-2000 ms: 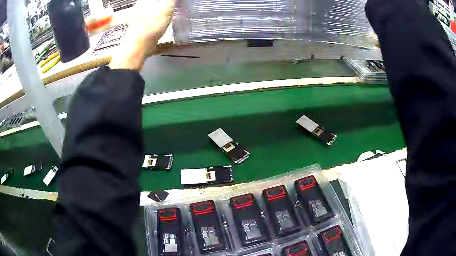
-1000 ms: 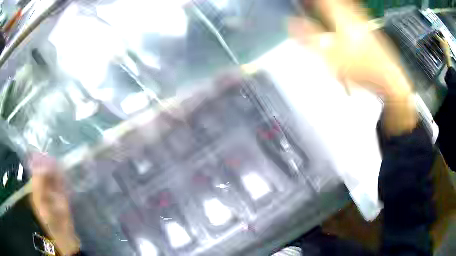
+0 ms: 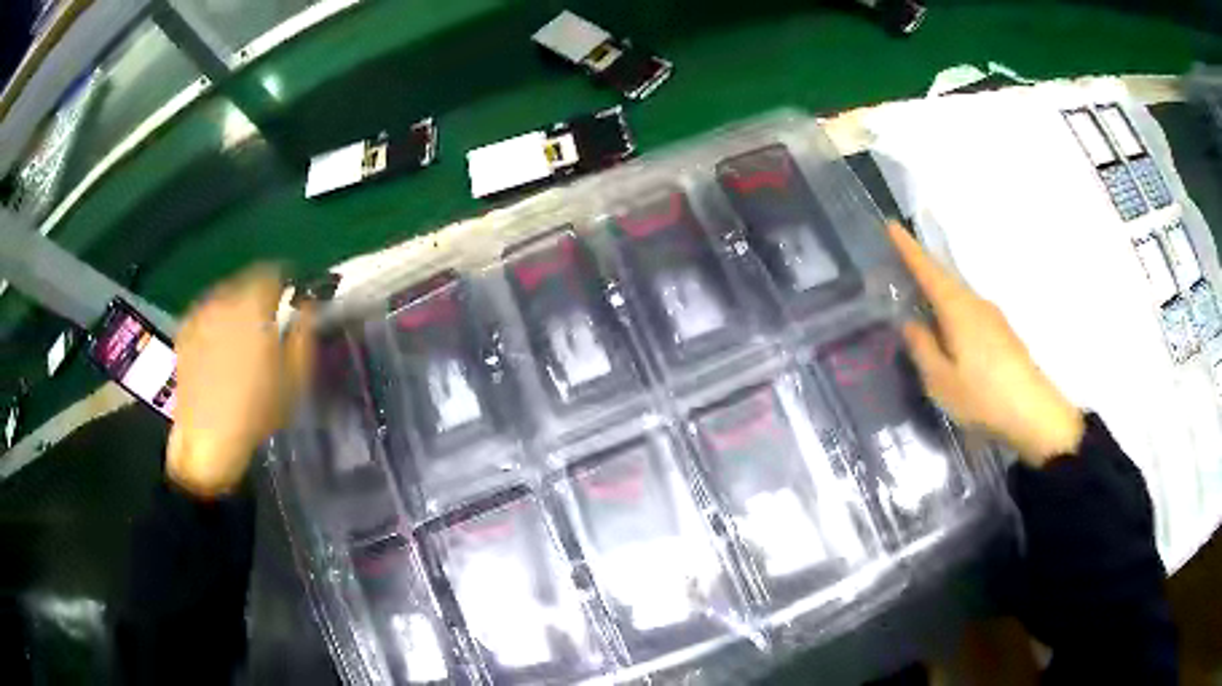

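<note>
A clear blister tray (image 3: 539,462) lies tilted in front of me, with two rows of pockets. Black rear housings (image 3: 788,221) with red ends and pale label areas show in it, hazy, as if under another clear plastic layer. My left hand (image 3: 239,379) is blurred and holds the tray's upper left edge, fingers curled at the rim. My right hand (image 3: 985,351) holds the right edge, its fingers along the rim; its thumb cannot be made out.
Board units (image 3: 552,154) lie on the green conveyor belt (image 3: 469,67) beyond the tray. White sheets with phone-shaped outlines (image 3: 992,181) lie at right. A smartphone with a lit pink and white screen (image 3: 137,357) is at left by a grey post (image 3: 81,288).
Both hands have come from above the belt down to the tray's two sides. A hazy clear layer now shows over the housings. The view has turned lower.
</note>
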